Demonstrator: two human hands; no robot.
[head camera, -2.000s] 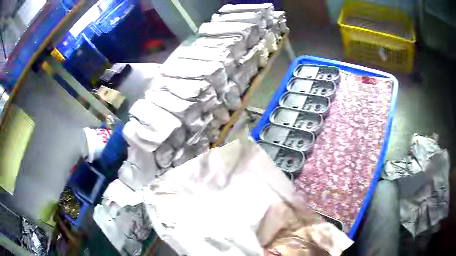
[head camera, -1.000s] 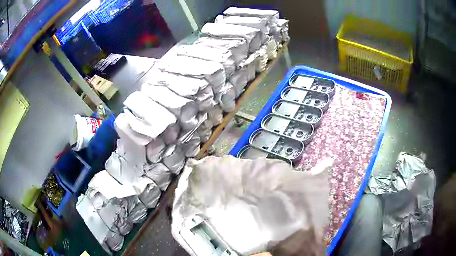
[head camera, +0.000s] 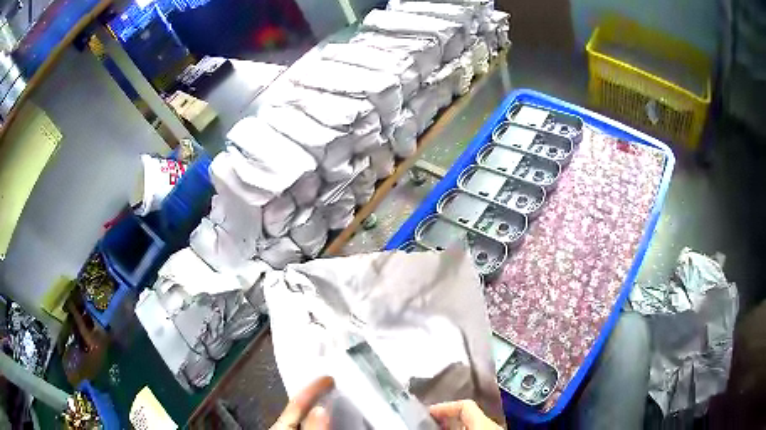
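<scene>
A sheet of off-white wrapping paper (head camera: 420, 294) is spread open at the bottom centre, over the near left part of the lined tray. A blurred grey housing (head camera: 382, 374) lies in it, its near end cut off by the frame. My left hand (head camera: 306, 409) shows only fingertips, closed on the paper's near left edge beside the housing. My right hand (head camera: 464, 414) shows fingers on the paper at the housing's right side; the rest is cut off. The blue-rimmed tray (head camera: 661, 201) holds a row of open housings (head camera: 504, 190) and one more near its front (head camera: 527, 378).
Wrapped bundles (head camera: 285, 143) are stacked along the bench to the left. Blue bins (head camera: 130, 248) and brass fittings (head camera: 97, 281) are at far left. A yellow crate (head camera: 651, 88) stands behind the tray. Crumpled paper (head camera: 693, 336) lies right of the knee (head camera: 617, 365).
The wrapping paper has shifted left, off the tray's near part, exposing a housing there. The housing in the paper has moved right. Fingers of both my hands have come into fuller view.
</scene>
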